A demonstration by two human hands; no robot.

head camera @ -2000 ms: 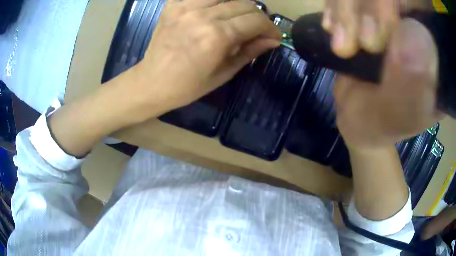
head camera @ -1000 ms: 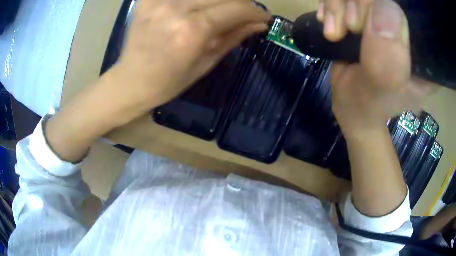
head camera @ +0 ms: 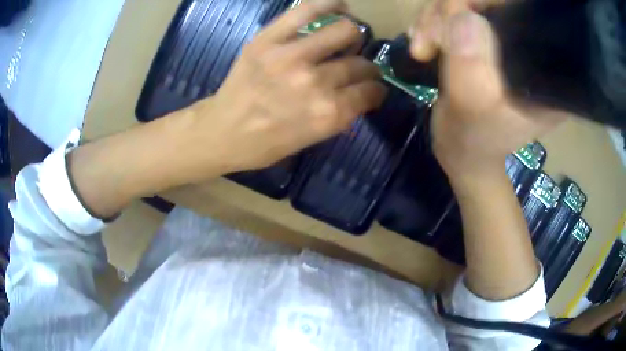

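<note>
My right hand [head camera: 480, 103] is closed around the thick black electric screwdriver [head camera: 549, 58]. The driver's front end is over the green circuit board [head camera: 419, 91] at the top of a black housing [head camera: 343, 175]; its bit cannot be seen. My left hand [head camera: 302, 92] lies over the tops of the neighbouring housings, fingers bent, beside a second green board [head camera: 319, 25]. Whether its fingertips hold a screw cannot be told. A ridged black housing [head camera: 199, 55] lies to the left, partly under my left hand.
Several black housings with green board ends [head camera: 546, 188] lie in a row at the right. Tan cardboard [head camera: 401, 253] lies under the work. A white plastic sheet or bag [head camera: 55, 55] is at the upper left. A black cord [head camera: 494, 325] runs by my right wrist. Another person's hand [head camera: 604, 317] shows at the lower right.
My left hand has moved right and down and its fingers have bent more. My right hand with the screwdriver has moved slightly left. More of the board-ended housings at the right shows.
</note>
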